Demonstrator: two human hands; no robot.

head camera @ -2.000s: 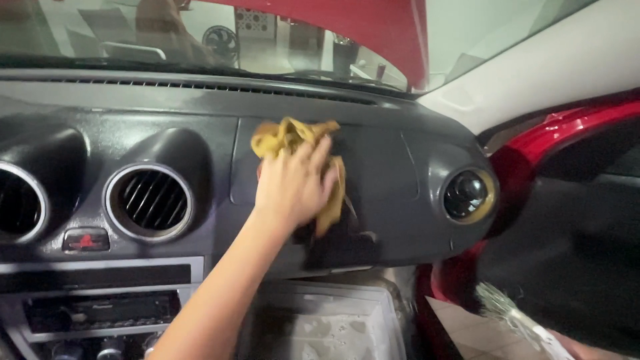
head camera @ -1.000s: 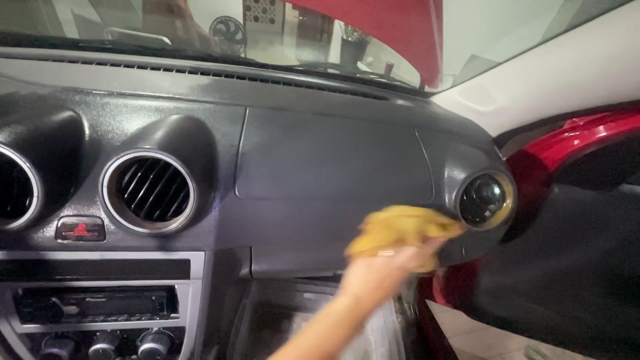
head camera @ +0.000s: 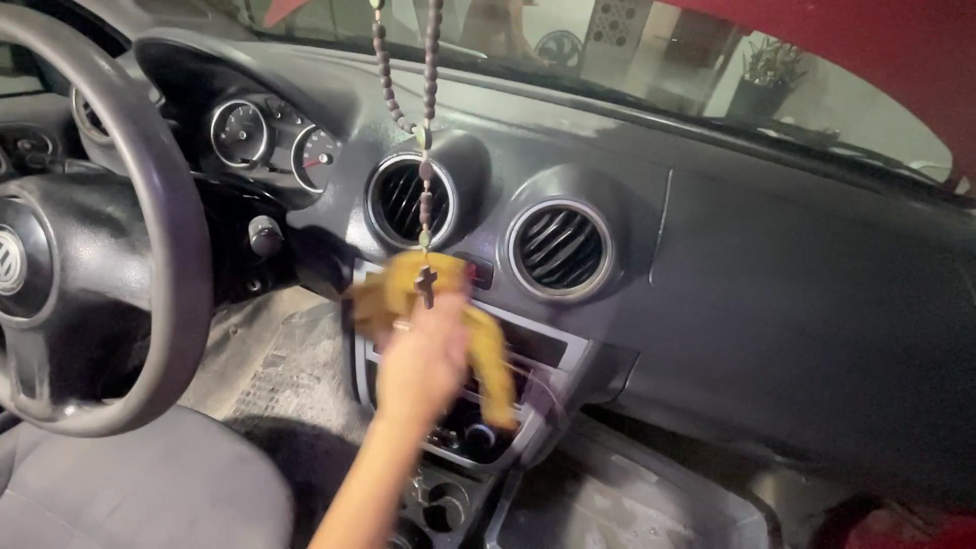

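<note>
My left hand (head camera: 427, 351) reaches up from the bottom of the head view, blurred, with a ring on one finger. It is closed on a yellow cloth (head camera: 492, 366) at the upper left part of the centre console, over the silver-framed radio panel (head camera: 568, 354). One end of the cloth hangs down to the right, over the panel and close to its knobs. Just above are two round air vents (head camera: 560, 249), and the hazard button (head camera: 479, 271) shows partly beside the cloth. My right hand is not in view.
A beaded rosary (head camera: 425, 206) with a cross hangs in front of the hand and cloth. The steering wheel (head camera: 179, 252) and grey seat (head camera: 137, 488) are at left. A clear plastic bin (head camera: 686, 488) sits in the passenger footwell, below the dashboard (head camera: 778, 305).
My left hand has moved with the yellow cloth from the passenger side of the dashboard to the centre console. The view has swung left, bringing in the steering wheel and rosary.
</note>
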